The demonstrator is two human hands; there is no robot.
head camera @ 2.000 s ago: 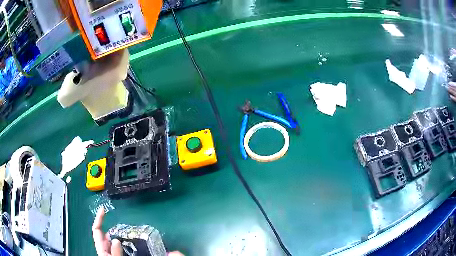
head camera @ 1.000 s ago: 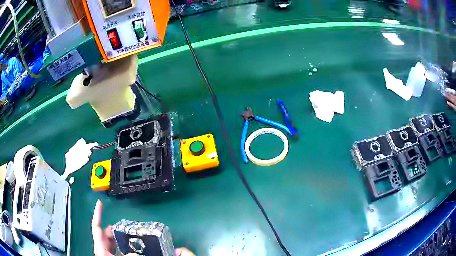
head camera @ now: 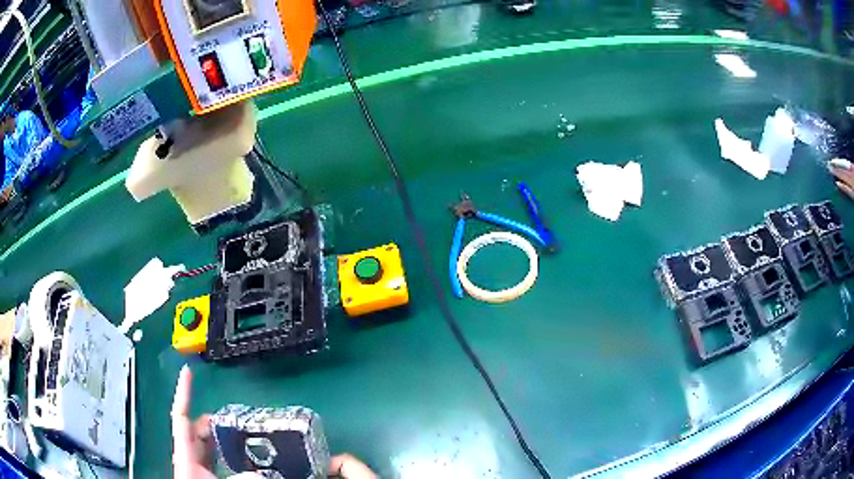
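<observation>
A black-grey housing (head camera: pixel 267 445) with a pale rugged rim is at the bottom edge, its lower part cut off. My left hand (head camera: pixel 190 432) grips it at its left side, with one finger pointing up. My right hand (head camera: pixel 350 467) shows only as fingertips at its right side, touching it. Another housing (head camera: pixel 253 285) lies in the black press fixture (head camera: pixel 313 318), between two yellow button boxes, the left one (head camera: pixel 191 324) and the right one (head camera: pixel 373 297), with green tops.
The press machine (head camera: pixel 234 56) and its pale head stand above the fixture. A tape dispenser (head camera: pixel 86 374) is at left. Cutters (head camera: pixel 457 245), a tape ring (head camera: pixel 499 268) and a white cloth (head camera: pixel 611 190) lie mid-bench. Several housings (head camera: pixel 716 318) stand in a row at right, near another person's hand (head camera: pixel 844 172).
The held housing has come up slightly into view and sits more upright. More of my right fingertips shows. The whole view has shifted a little.
</observation>
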